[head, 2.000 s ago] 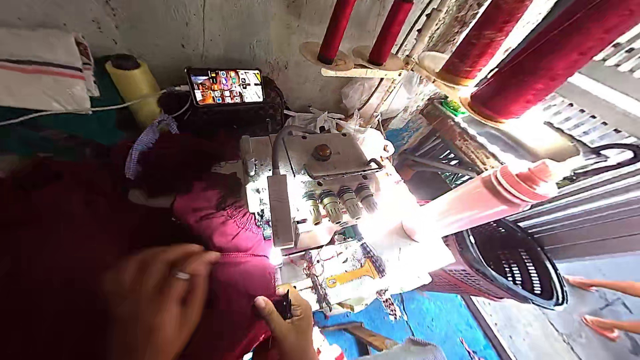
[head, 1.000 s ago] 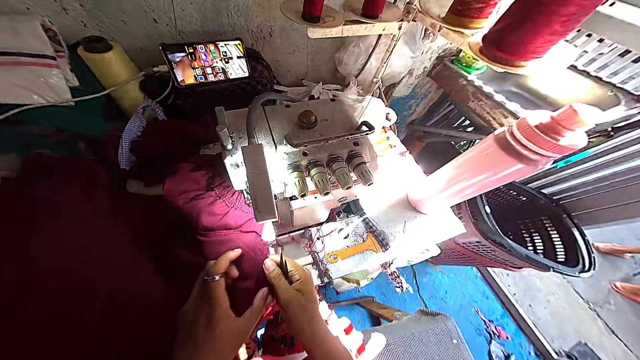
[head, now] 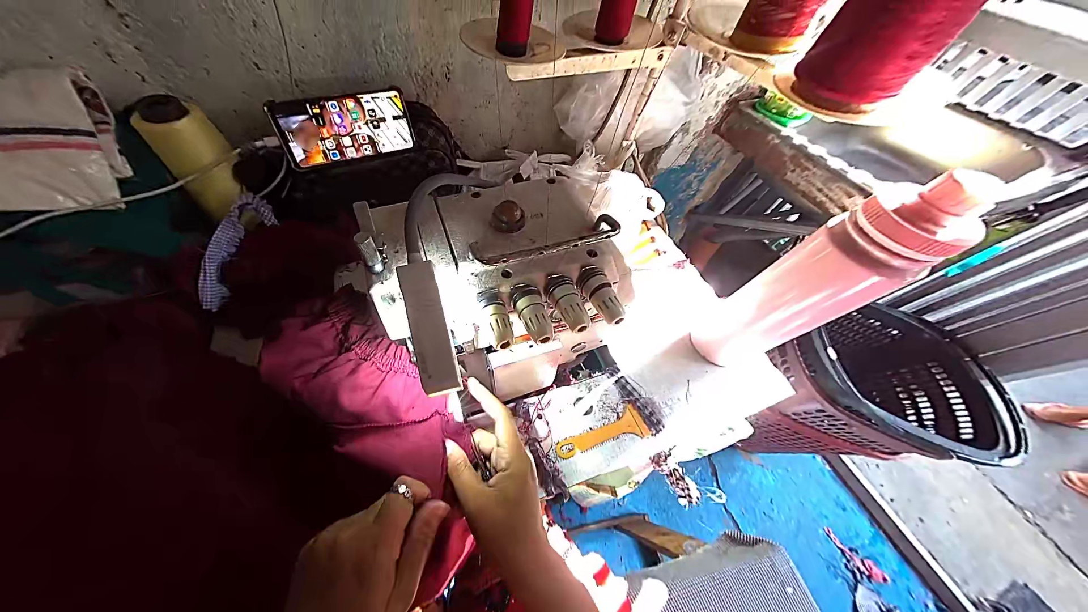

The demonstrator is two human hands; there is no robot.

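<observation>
A dark red gathered fabric [head: 374, 399] lies to the left of an overlock sewing machine [head: 518, 229], its edge close to the needle area under a grey lamp [head: 430, 327]. My left hand [head: 374, 544], with a ring on one finger, grips the cloth near its lower edge. My right hand [head: 501, 476] is just right of it at the fabric's edge, index finger extended toward the lamp's lower end. A small dark tool, partly hidden, sits in the curled fingers of the right hand. An orange tool [head: 603, 432] lies on the machine's bed.
A pink bottle [head: 841, 263] stands on the machine table's right side, beside a dark plastic basket [head: 926, 382]. Red thread cones [head: 884, 51] hang over the back. A lit phone [head: 340, 127] and a yellow thread cone [head: 191, 149] are behind. Another person's feet [head: 1058, 415] show at far right.
My left hand, blurred over the cloth two seconds ago, is now at its lower edge. My right index finger has reached up toward the lamp since one second ago.
</observation>
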